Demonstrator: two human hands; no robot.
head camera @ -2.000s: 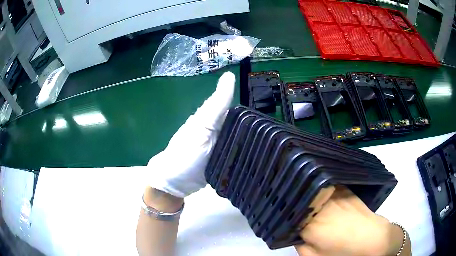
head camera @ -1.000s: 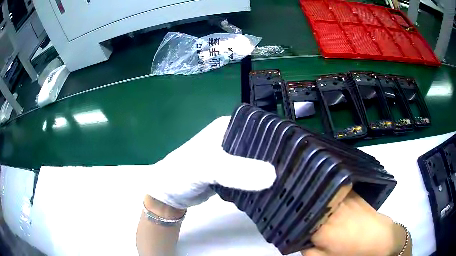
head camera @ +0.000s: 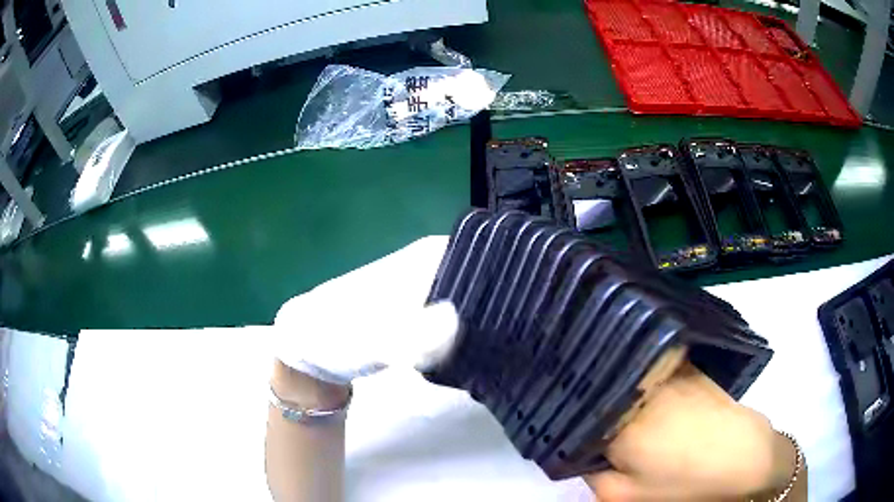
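A stack of several black housings is held up over the white sheet, tilted and fanned, its edges showing as parallel ribs. My left hand, in a white glove, is at the stack's left end with its thumb against the near side; its other fingers are hidden behind the stack. My bare right hand grips the stack's right end from below, with fingers partly inside the frames' opening. The lower part of the stack is slightly blurred.
A row of overlapping black housings lies on the green surface behind the stack. A black tray is at the right edge on the white sheet. A crumpled clear bag, a red tray and a pale cabinet are behind.
My left thumb has come down from its raised position, crossed the housings' edges, and drawn back to the left end. The fanned stack has shifted slightly; my right hand keeps its grip.
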